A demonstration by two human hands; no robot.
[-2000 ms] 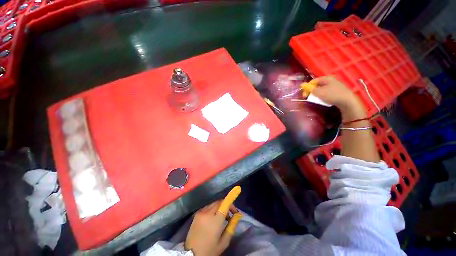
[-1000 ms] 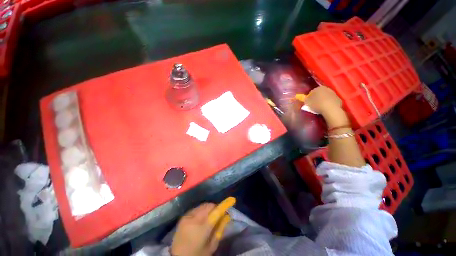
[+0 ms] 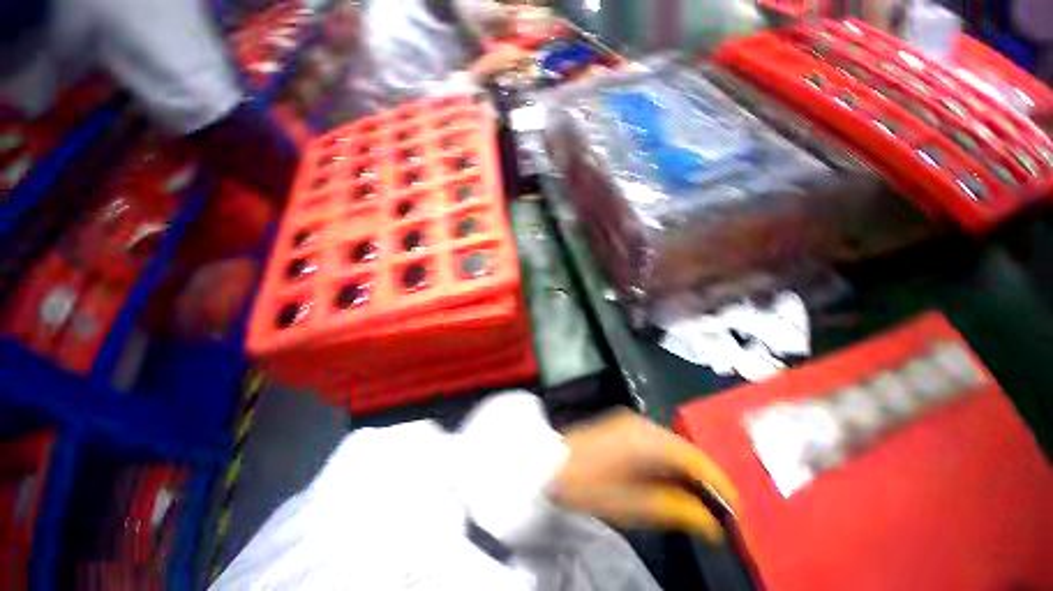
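Observation:
My left hand (image 3: 641,476) is blurred at the lower middle, at the left edge of the red mat (image 3: 912,496). It wears yellow-orange finger cots, and two covered fingers point right with a small gap between them. A thin pale line shows by the fingertips; I cannot tell if it is something held. My right hand is out of the picture. A clear film strip (image 3: 854,418) with whitish discs lies on the mat, its near end glaring white.
A stack of red trays (image 3: 398,306) with dark discs stands left of centre. A plastic-wrapped box (image 3: 739,173) with a blue patch stands behind white crumpled scraps (image 3: 745,335). More red trays (image 3: 912,127) are at upper right. Blue shelving (image 3: 69,404) and a person's sleeve (image 3: 167,58) are at left.
The view has swung left, bringing the tray stack and wrapped box into view. The bottle, wipes, dark disc and my right hand have left the picture. My left hand is now beside the mat's left edge.

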